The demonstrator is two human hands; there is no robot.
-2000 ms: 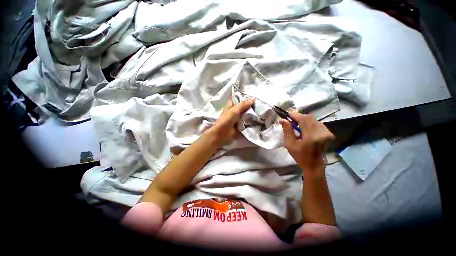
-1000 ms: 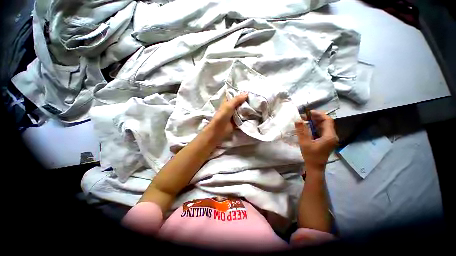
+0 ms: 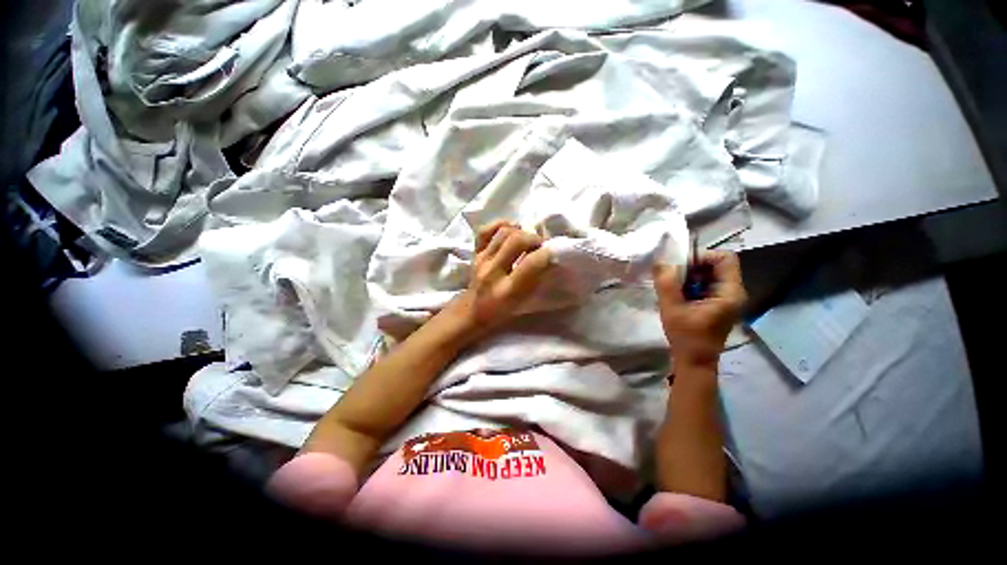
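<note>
A pale grey-white garment [image 3: 464, 166] lies crumpled over the table and down onto my lap. My left hand [image 3: 508, 270] grips a folded edge of it near the middle, with the fingers curled over the cloth. My right hand [image 3: 700, 304] holds the dark thread snips [image 3: 695, 281], blades pointing up, beside the right end of the same edge. The edge runs between both hands. My right thumb and fingertips are close to the cloth; I cannot tell if they pinch it.
More pale garments [image 3: 177, 66] are heaped at the back and left of the white tabletop [image 3: 883, 144]. A pale blue-white paper [image 3: 809, 334] lies low at the right, below the table edge. Dark maroon cloth [image 3: 889, 20] is at the far right corner.
My left hand has turned over and now curls onto the cloth edge. The open loop of cloth has been folded flatter between the hands. My right hand has moved right, with the snips now upright.
</note>
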